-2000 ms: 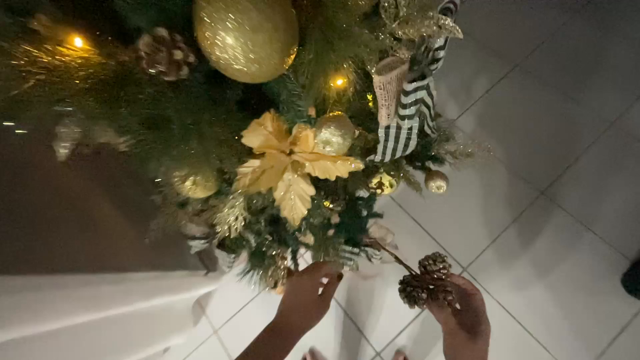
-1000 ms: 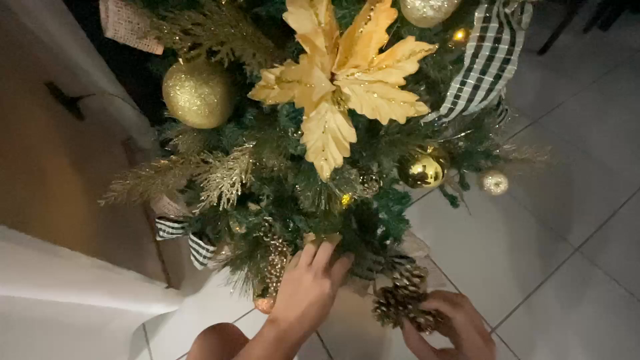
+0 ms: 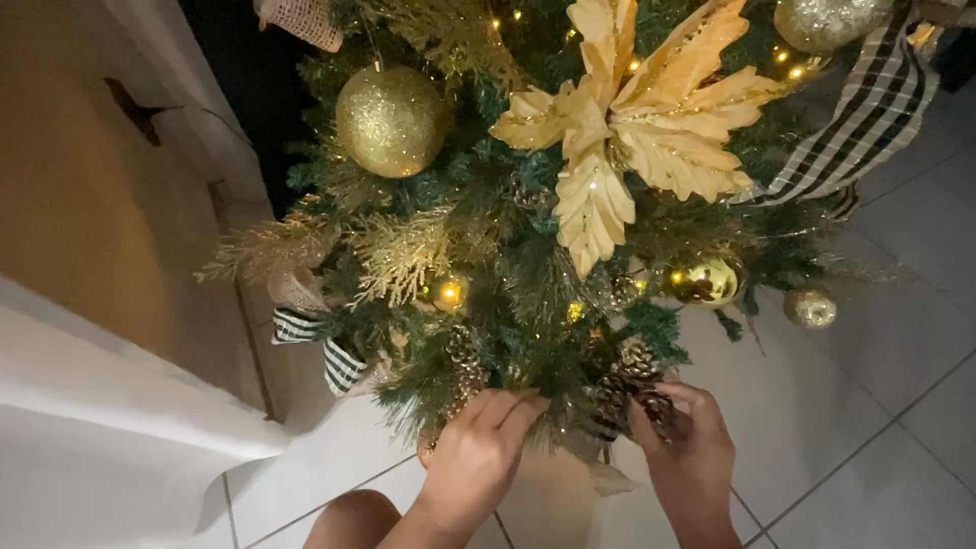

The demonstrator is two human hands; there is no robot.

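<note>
A green artificial Christmas tree fills the middle of the view, hung with a large gold poinsettia and glitter baubles. At its lower branches my left hand has its fingertips among the needles, pinched together; what they hold is hidden. To the right, my right hand grips a cluster of pinecones between thumb and fingers, against the lower right branches. The cluster's stem is out of sight in the greenery. A shiny gold bauble hangs above the right hand.
A pale curved piece with a brown panel stands at the left. A glittered gold ball hangs upper left, and a checked ribbon trails at upper right. Light floor tiles lie below, and a bent knee shows at the bottom.
My right hand has brought the pinecone cluster from beside the tree in against its lower branches. My left hand remains at the branches. The view has moved closer to the tree.
</note>
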